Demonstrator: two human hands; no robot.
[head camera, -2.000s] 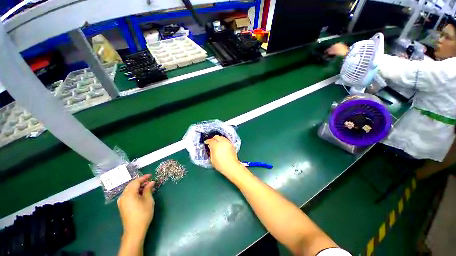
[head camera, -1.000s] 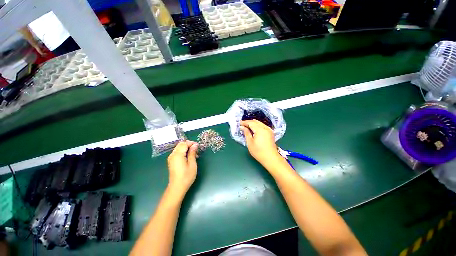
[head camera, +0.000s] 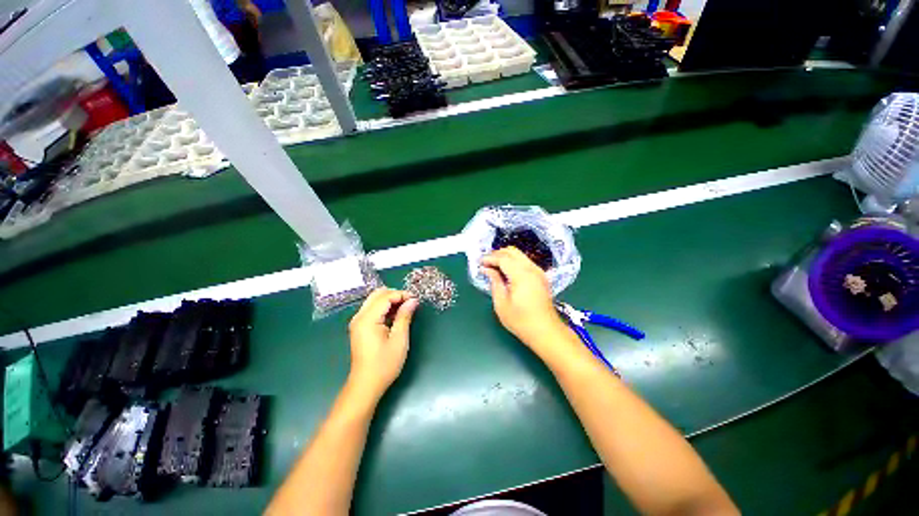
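My left hand (head camera: 380, 333) is at the left edge of a loose pile of tiny metal parts (head camera: 430, 287), thumb and fingertips close together. My right hand (head camera: 519, 292) is at the near left rim of the open clear bag (head camera: 569, 264), fingertips pinched over its edge. Small black plastic parts (head camera: 531, 246) lie heaped inside the bag. Whether either hand holds a tiny part cannot be made out. Cutters with blue handles (head camera: 612, 325) lie on the bench just right of my right wrist. The labelled bag of metal parts (head camera: 340, 279) lies left of the pile.
Black housings (head camera: 161, 343) stand in two rows at the left, beside a green box (head camera: 22, 403). A white post (head camera: 242, 141) rises behind the labelled bag. A purple basket (head camera: 869, 282) and white fan (head camera: 887, 146) stand at the right. White trays (head camera: 474, 48) lie across the belt.
The view has swung left and down, bringing the housings into sight. My right hand has drawn back from inside the bag to its near left rim. My left hand stays by the metal pile.
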